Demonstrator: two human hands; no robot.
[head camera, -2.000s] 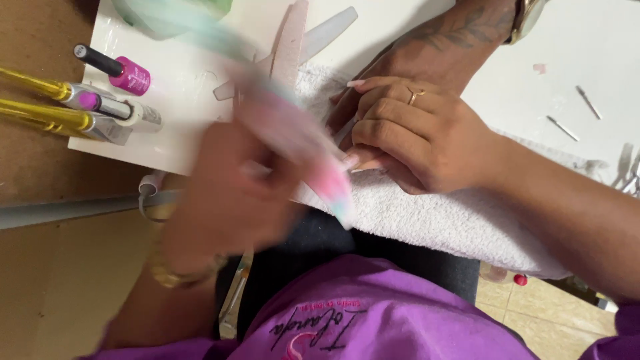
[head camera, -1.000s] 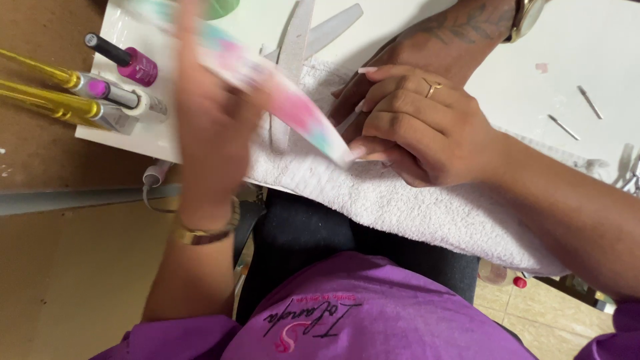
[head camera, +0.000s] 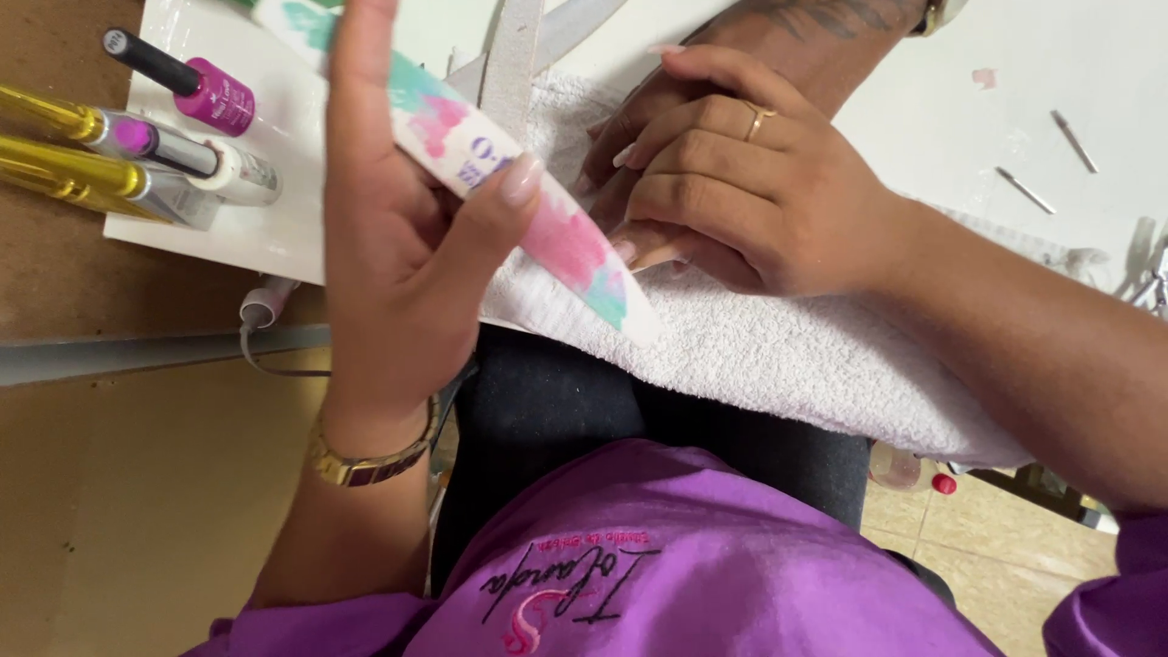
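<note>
My left hand (head camera: 411, 228), wearing a metal watch, grips a long white nail file (head camera: 570, 233) with pink and turquoise patches and some printing. Its thumb lies on the file's flat face. The file slants down to the right, its lower part beside a fingertip of another person's hand. My right hand (head camera: 757, 182), with a gold ring, is closed over that person's fingers. The other person's tattooed hand (head camera: 776, 55) reaches in from the top and is partly covered by mine. Beneath the hands lies a white terry towel (head camera: 776, 356); exactly where file and nail meet is hard to see.
Two more nail files (head camera: 511, 64) cross at the top. At left are a magenta polish bottle (head camera: 219, 96), a white bottle (head camera: 246, 173) and gold-handled brushes (head camera: 68, 164). Two small metal bits (head camera: 1027, 190) rest at right, near metal tools (head camera: 1154, 283). A corded device (head camera: 267, 301) hangs at the table edge.
Since two seconds ago, my left hand has moved up, away from my body, and the file lies at a shallower slant. My right hand keeps its hold on the other person's fingers.
</note>
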